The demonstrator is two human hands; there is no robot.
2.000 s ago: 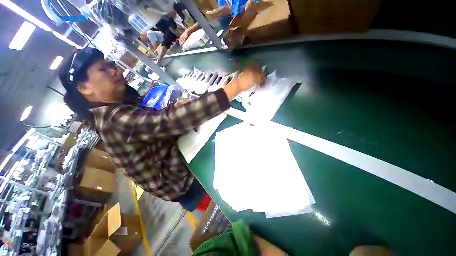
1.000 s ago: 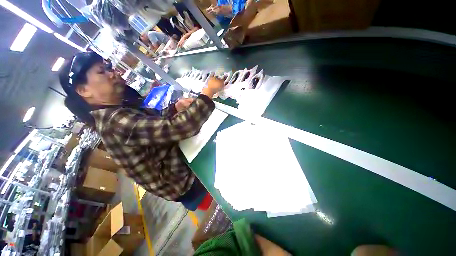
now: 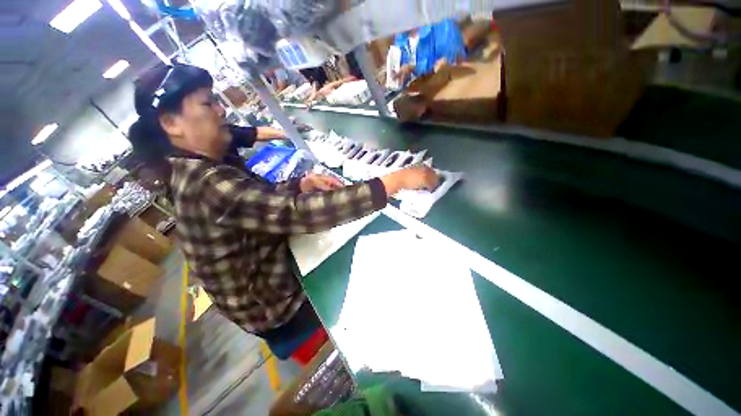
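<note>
A glaring white stack of wrapping sheets (image 3: 418, 313) lies fanned on the near green surface, below the narrow white strip (image 3: 552, 307). A row of white plastic units (image 3: 366, 156) stands beyond the strip, with pale sheets under or around them. The neighbour in a plaid shirt (image 3: 252, 207) has one hand (image 3: 416, 178) at the near end of that row; what it holds is hidden. Neither of my hands is in the picture. A piece of green cloth (image 3: 366, 403) shows at the bottom edge.
A pale board (image 3: 331, 241) lies in front of the neighbour. A blue plastic bag (image 3: 276, 162) is beside the neighbour. Brown cartons stand behind the line (image 3: 561, 73) and on the floor (image 3: 122, 370). A metal post (image 3: 372, 77) rises behind the line. Other workers are partly visible at the back.
The view has shifted, so more of the far side shows. The neighbour's hand has reached out to the near end of the row. The skin patches at the bottom edge are out of view.
</note>
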